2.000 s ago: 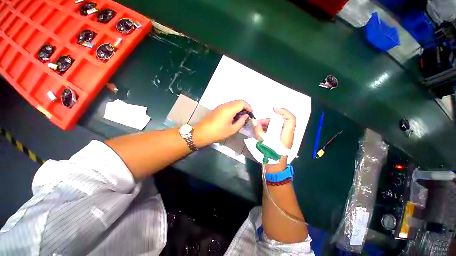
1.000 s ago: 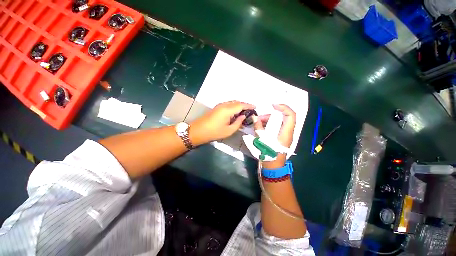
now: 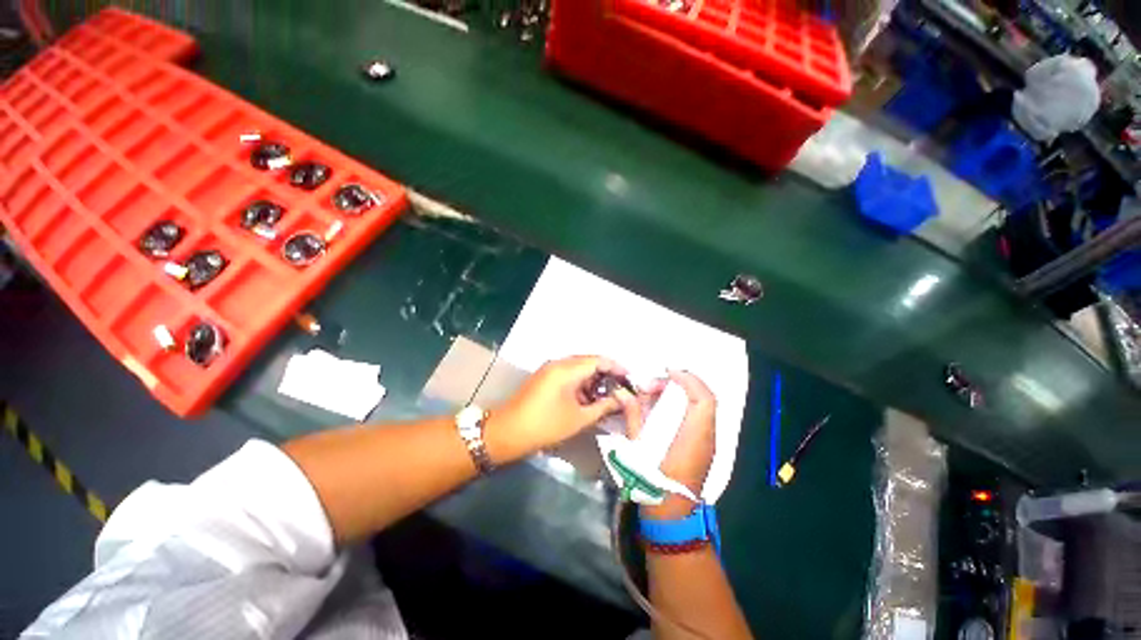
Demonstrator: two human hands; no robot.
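My left hand (image 3: 559,404), with a metal watch on the wrist, holds a dark round module (image 3: 606,386) between fingers and thumb above the white sheet (image 3: 563,306). My right hand (image 3: 682,431), with a blue wristband, holds the dispensing syringe, which is wrapped in white tissue (image 3: 661,429). Its green cap (image 3: 629,480) points back toward the wrist, and a thin air hose (image 3: 621,544) trails from it. The fingers of both hands meet at the module. The syringe tip is too small to tell clearly.
An orange-red tray (image 3: 238,290) with several modules is at left; stacked red trays (image 3: 701,81) stand across the line. Loose modules (image 3: 742,290) lie beyond the sheet. A blue stick (image 3: 776,429), a small yellow-ended tool (image 3: 787,473) and a clear plastic bag (image 3: 903,525) are at right.
The view has tilted up, so the bench things sit lower and the stacked red trays show. The green cap has turned slightly. Both hands keep their holds.
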